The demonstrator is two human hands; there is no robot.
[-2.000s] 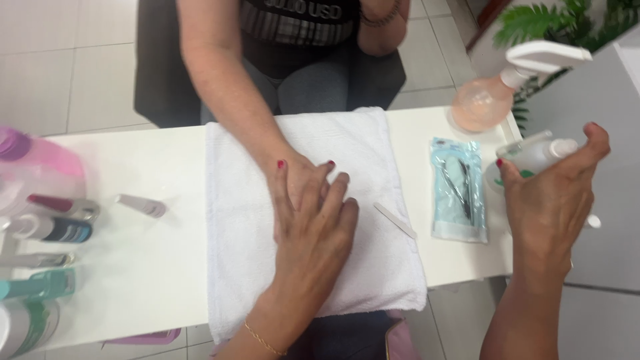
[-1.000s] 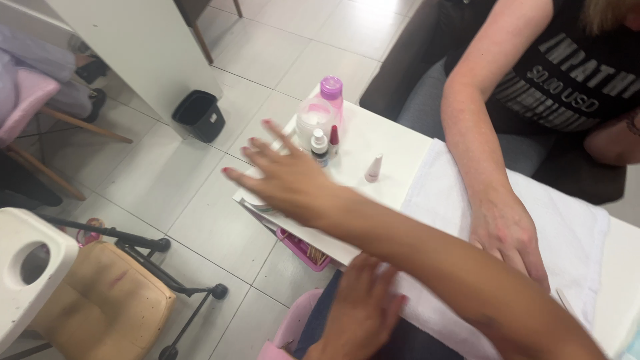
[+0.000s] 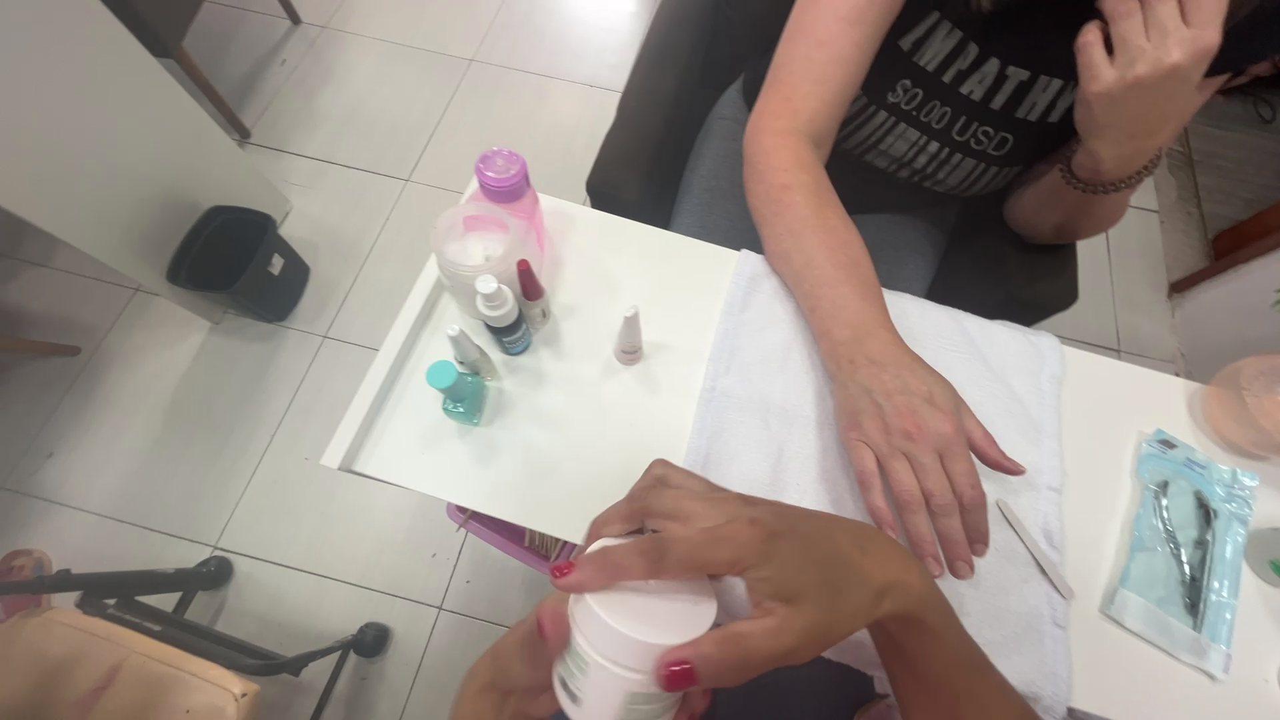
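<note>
My left hand [image 3: 520, 660] is wrapped around the side of a white plastic jar [image 3: 615, 670] near the bottom of the view; the jar hides part of it. My right hand [image 3: 750, 570] grips the jar's white lid [image 3: 645, 610] from above, thumb at the front. Whether the lid turns cannot be seen. Just right of my hands, another person's hand [image 3: 915, 440] rests palm down on a white towel [image 3: 770, 400]. A nail file [image 3: 1035, 550] lies on the towel beside those fingers.
On the white table [image 3: 570, 420] stand a teal nail polish bottle [image 3: 460, 395], a small pale bottle [image 3: 628, 338], a dropper bottle [image 3: 505, 320] and a pink bottle [image 3: 510, 195]. A blue pouch with metal nippers [image 3: 1180, 560] lies right. A pink basket [image 3: 510, 535] sits below the edge.
My right hand, stretched out over the table's left end a second ago, is back near me on the jar's lid. My left hand has closed around the jar.
</note>
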